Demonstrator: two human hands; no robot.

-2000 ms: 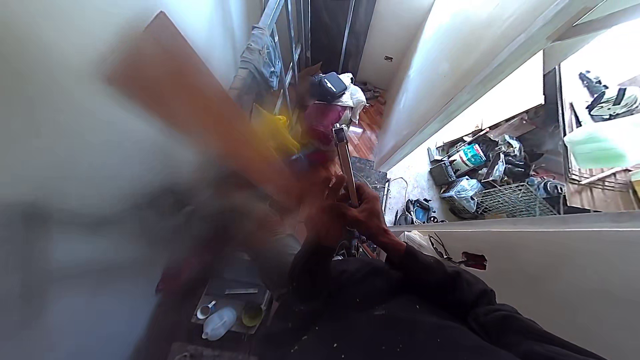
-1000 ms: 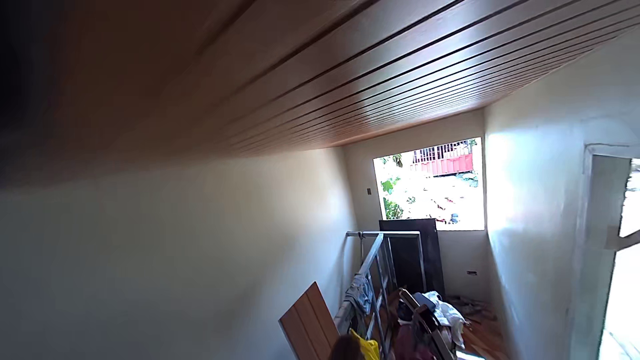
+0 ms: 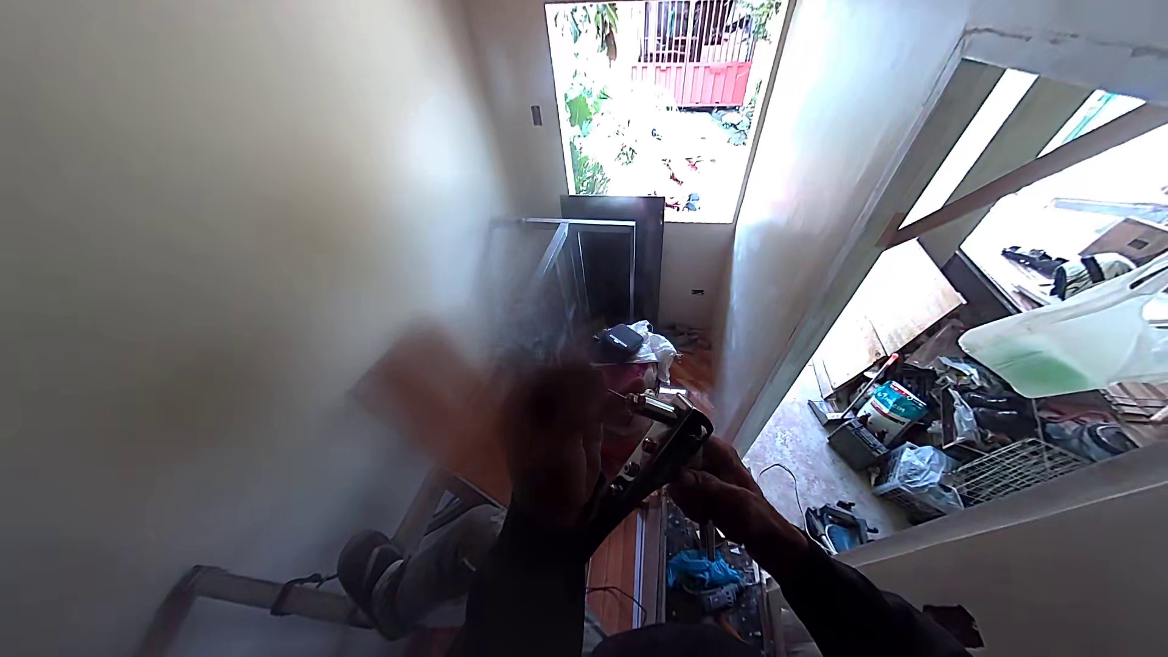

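Observation:
My left hand (image 3: 552, 447), dark and blurred, is at the centre, around a brown board (image 3: 433, 397) that juts toward the left wall. Its fingers are hard to make out. Just right of it, my right hand (image 3: 730, 493) grips a metal tool with dark handles, which looks like a hand riveter (image 3: 652, 447). The tool's silver nose, with a thin pin at its tip, points left toward my left hand. Part of the tool passes close to my left wrist; whether they touch cannot be told.
Ahead are a metal frame (image 3: 634, 274), a dark panel (image 3: 657, 214) and a window opening (image 3: 652, 182). Below left, a bent leg (image 3: 438, 566) is beside a rail (image 3: 246, 589). Through the right opening are a paint bucket (image 3: 892, 411), wire basket (image 3: 1017, 470) and translucent container (image 3: 1058, 347).
The view has swung down from the ceiling, bringing my hands and the tool back into sight. Compared with two seconds ago, the tool's nose points more to the left.

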